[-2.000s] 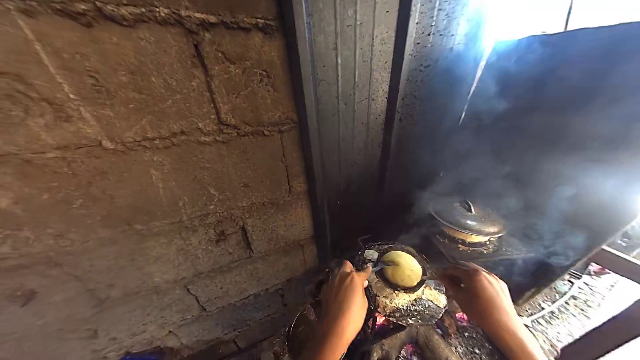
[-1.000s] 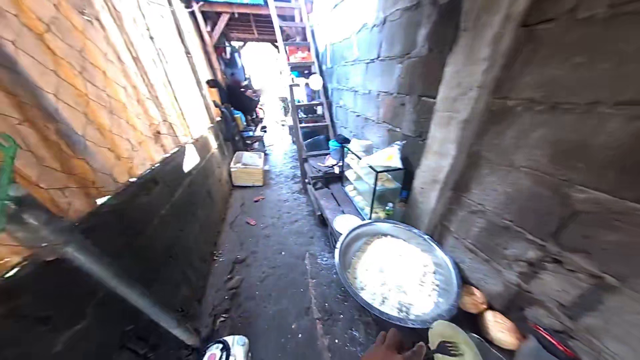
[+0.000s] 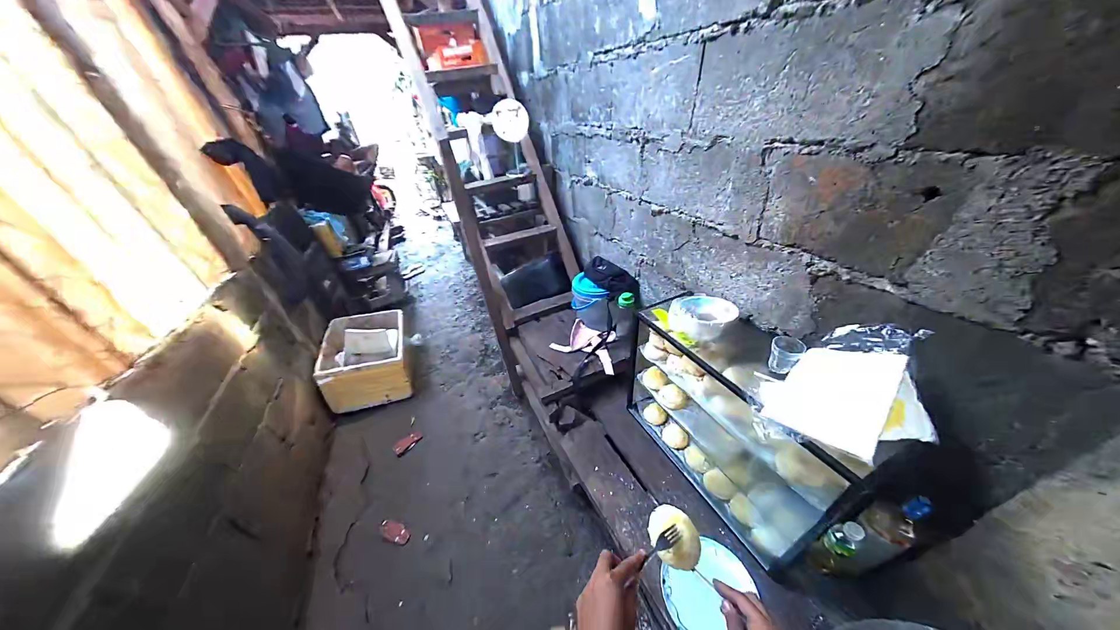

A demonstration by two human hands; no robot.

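My left hand (image 3: pixel 610 592), at the bottom of the head view, is closed on a metal fork (image 3: pixel 665 540) whose tines lie against a round, pale yellow bread or cake (image 3: pixel 681 525). To its right my right hand (image 3: pixel 742 607) holds a thin utensil (image 3: pixel 705 580) that reaches toward the underside of the same piece; its type cannot be told. The piece is over the upper edge of a light blue-white plate (image 3: pixel 710 595), which rests on a dark wooden bench. Part of the plate is hidden by my hands.
Right of the plate stands a glass display case (image 3: pixel 744 437) with rows of round breads, a bowl (image 3: pixel 703 317) and papers (image 3: pixel 836 398) on top. Bottles stand at its near end. A wooden ladder (image 3: pixel 472 210) rises behind; a yellow box (image 3: pixel 363 381) sits on the floor.
The view has swung from a smoky cooking fire to a passage. The large basin of white food seen a second ago is out of view, and my hands are now over a plate.
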